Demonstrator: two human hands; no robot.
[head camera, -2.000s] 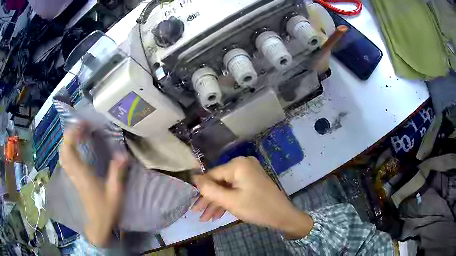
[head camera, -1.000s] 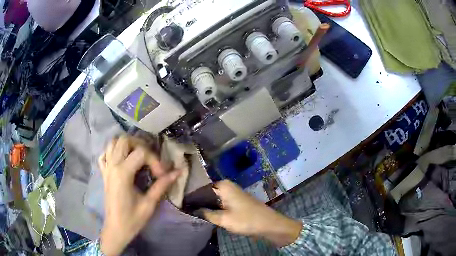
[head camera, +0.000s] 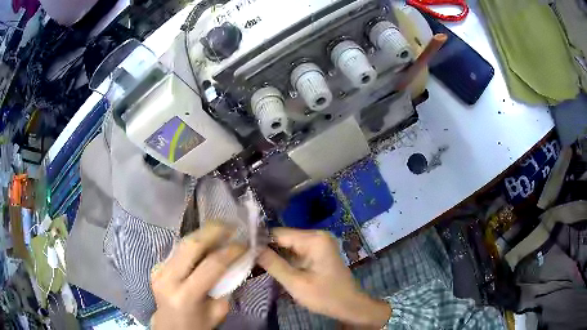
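Observation:
The grey-brown garment body (head camera: 145, 187) lies left of the needle area and hangs toward my lap. A striped piece (head camera: 136, 248) shows on it, and more striped cloth runs up to the presser foot area (head camera: 241, 177). My left hand (head camera: 196, 274) is closed on the striped cloth just in front of the needle area, its fingers blurred. My right hand (head camera: 315, 267) pinches the pale edge of the same cloth beside it. The fingertips of both hands nearly meet, and the cloth between them is blurred. The overlock machine (head camera: 186, 122) stands behind the hands.
A blue plate (head camera: 367, 193) with lint lies right of the needle area. A smartphone (head camera: 463, 67), red-handled scissors (head camera: 444, 8) and yellow-green panels (head camera: 531, 51) lie on the right. Striped woven cloth (head camera: 74, 167) is at the left. Waiting garments (head camera: 553, 258) are heaped lower right.
The beige piece between my hands is no longer visible; striped cloth shows there instead. My left hand has moved right and down, close to my right hand. The camera view has shifted slightly.

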